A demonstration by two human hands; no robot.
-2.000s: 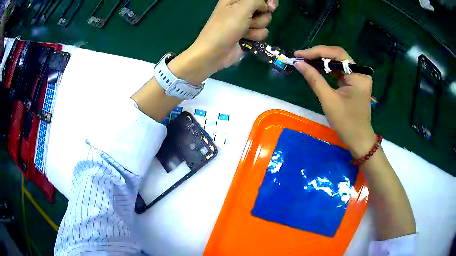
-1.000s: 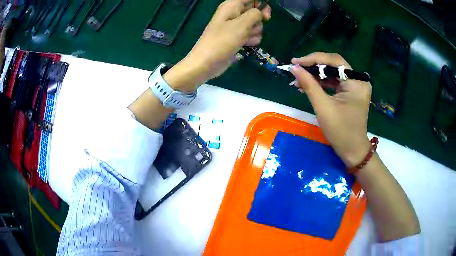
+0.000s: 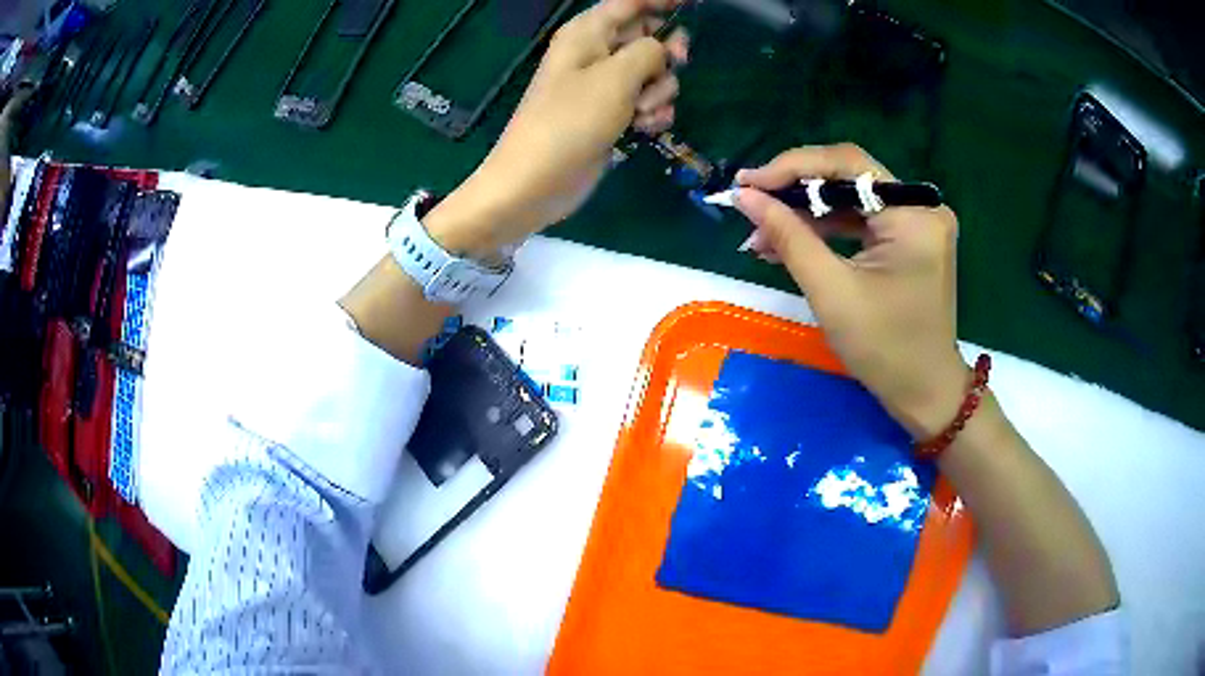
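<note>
My left hand (image 3: 615, 79) is at the top centre, its fingers curled on a phone frame, mostly hidden by the hand. The frame's board end (image 3: 681, 161), small with gold and blue parts, shows below and right of my fingers. My right hand (image 3: 859, 251) grips a slim black pen-shaped tool (image 3: 846, 197) with two white bands. The tool's pale tip points left and is at the board end; I cannot tell whether it touches or carries a piece. A shiny blue sheet (image 3: 780, 528) lies on the orange tray (image 3: 615, 528) below my right hand.
A loose black phone frame (image 3: 482, 396) lies on the white surface (image 3: 264, 277) beside small blue stickers (image 3: 562, 383). Red holders (image 3: 93, 383) with black parts stand at the far left. Other phone frames (image 3: 443, 106) lie on the green mat (image 3: 555, 198).
Both hands, the board end and the tool have shifted slightly left in view. The tool tip stays at the board end. Frames on the mat appear shifted in the view.
</note>
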